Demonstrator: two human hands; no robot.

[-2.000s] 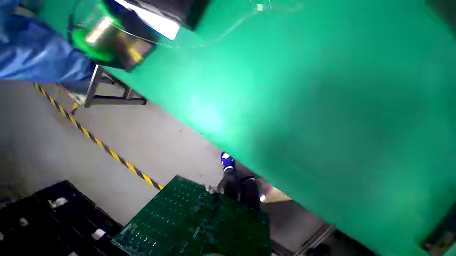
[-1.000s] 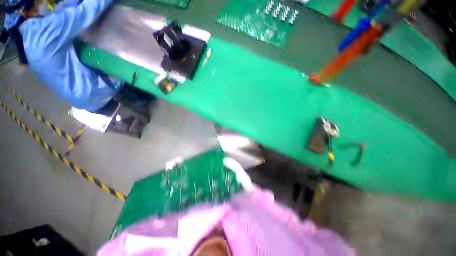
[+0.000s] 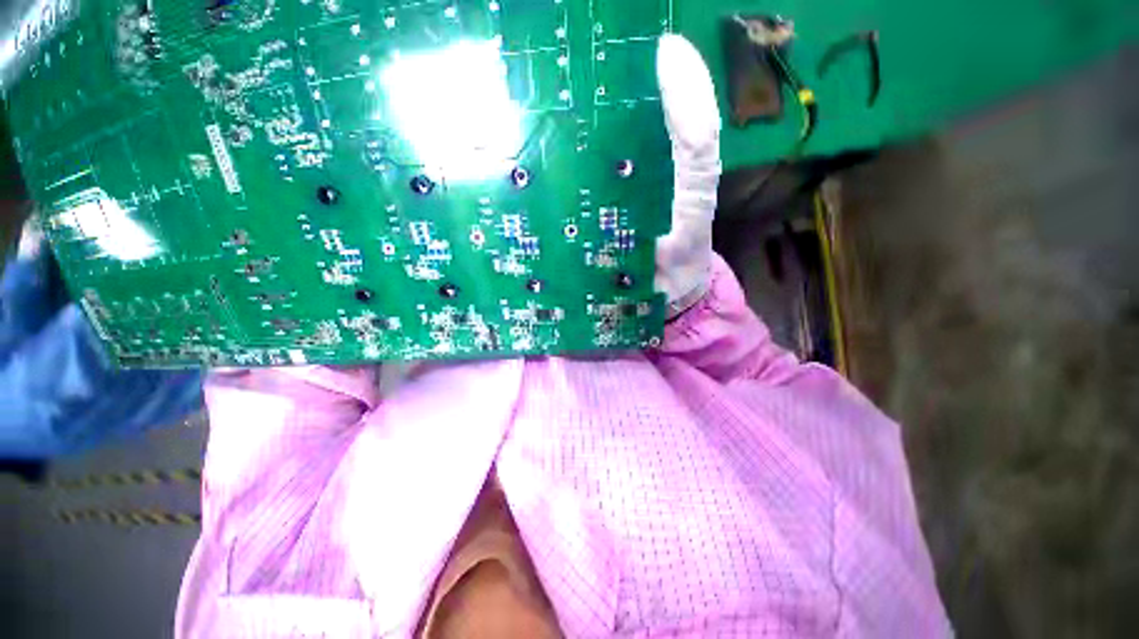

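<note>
A large green circuit board (image 3: 412, 275) is held up in front of my chest and fills the upper left and middle of the view. Its visible face shows small parts, solder points, several dark round holes and bright glare. My right hand (image 3: 691, 156), in a white glove, grips the board's right edge, with the fingers lying along that edge. My left sleeve runs up behind the board's lower edge. My left hand cannot be made out; the board hides that area.
The green bench (image 3: 987, 63) lies beyond the board, with a brown-grey block (image 3: 754, 81) and a dark open-handled tool (image 3: 871, 65) on it. A person's blue sleeve (image 3: 100, 387) is at the left. Yellow-black tape marks the floor at lower left.
The board has come up from low in front of me to chest height and appears much larger. The bench tools now show nearer the top. My right hand shows more clearly on the board's edge.
</note>
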